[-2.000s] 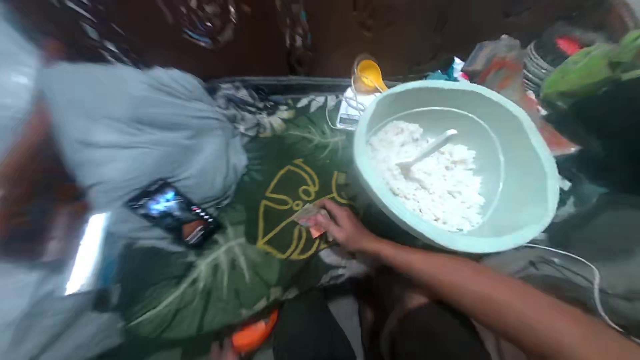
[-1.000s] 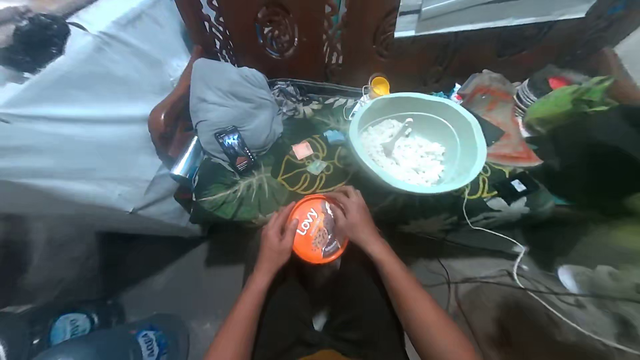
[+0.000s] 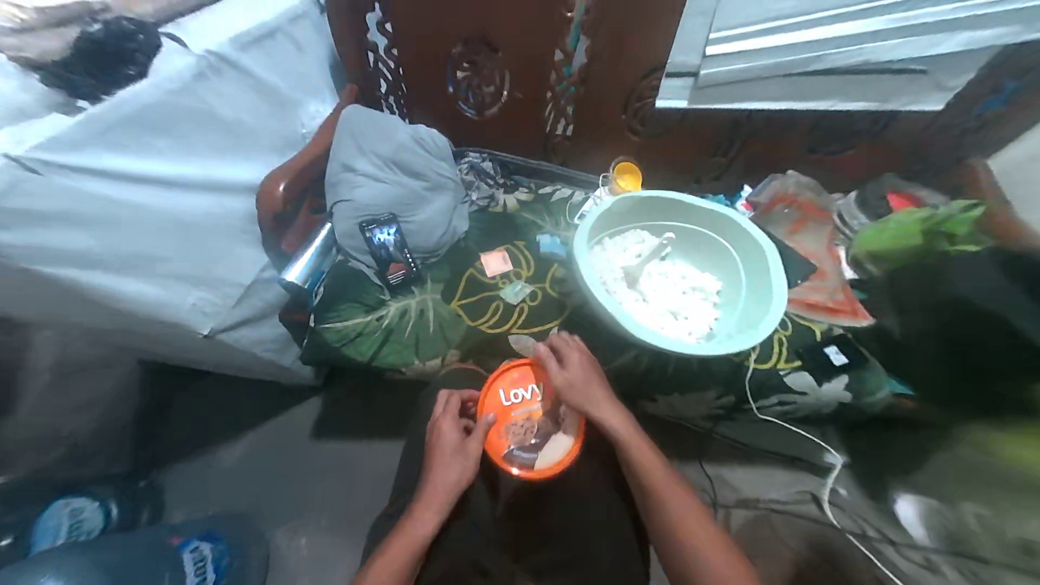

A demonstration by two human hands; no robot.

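Observation:
An orange round tub with a printed lid (image 3: 532,418) rests at my lap, its lid facing up. My left hand (image 3: 455,435) grips its left rim with the thumb on the edge. On the upper right rim lies my right hand (image 3: 573,374), fingers curled over the edge. Beyond the tub, small pink (image 3: 496,262), green (image 3: 516,292) and blue (image 3: 552,245) pieces lie on the leaf-patterned green cushion (image 3: 390,329). To their right stands a pale green plastic basin (image 3: 751,268) holding a white, crumbly mass (image 3: 691,301) with a light-coloured spoon or scoop (image 3: 650,262) in it.
A smartphone (image 3: 390,250) with its screen lit leans on grey cloth (image 3: 394,171). Behind the basin is a yellow cup (image 3: 626,176). Plastic bags (image 3: 821,260) lie at right, a white cable (image 3: 792,422) hangs down, and large water bottles (image 3: 138,556) lie at lower left.
Two seconds ago my right hand was over the cushion by a small pink piece; now both hands are on the orange tub. Since one second ago, my right hand has shifted on the rim. The view has swung.

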